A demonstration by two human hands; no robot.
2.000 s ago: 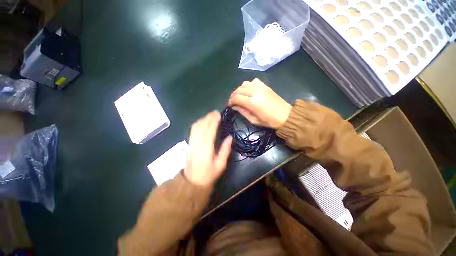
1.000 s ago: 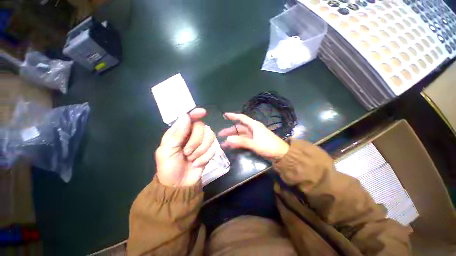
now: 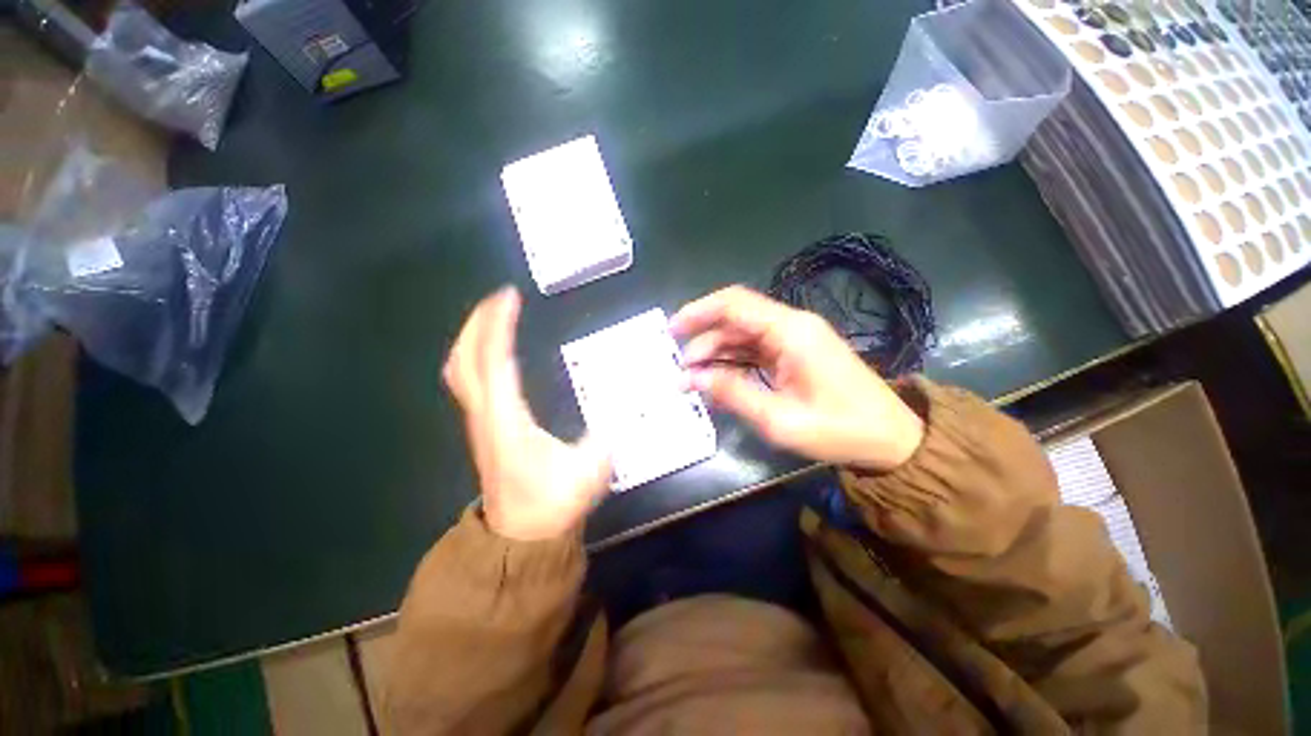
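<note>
A white cover plate lies flat on the dark green table in front of me, small marks along its edges. My left hand is at its left side, fingers apart and raised, thumb base by the plate's lower left corner; it holds nothing that I can see. My right hand is at the plate's upper right edge, fingertips close together, with a short thin black strand by them. Whether the fingers grip it is unclear. The tangled black coil of seals lies just beyond my right hand, partly hidden by it.
A stack of white covers stands behind the plate. A clear bin with white rings and tall sheets of round parts are at right. An open carton is by my right arm. Plastic bags and a grey device are at left.
My left hand has opened and lowered beside the plate, after being closed with fingertips together. My right hand has moved to the plate's right edge. The view has shifted, so the plate shows more fully.
</note>
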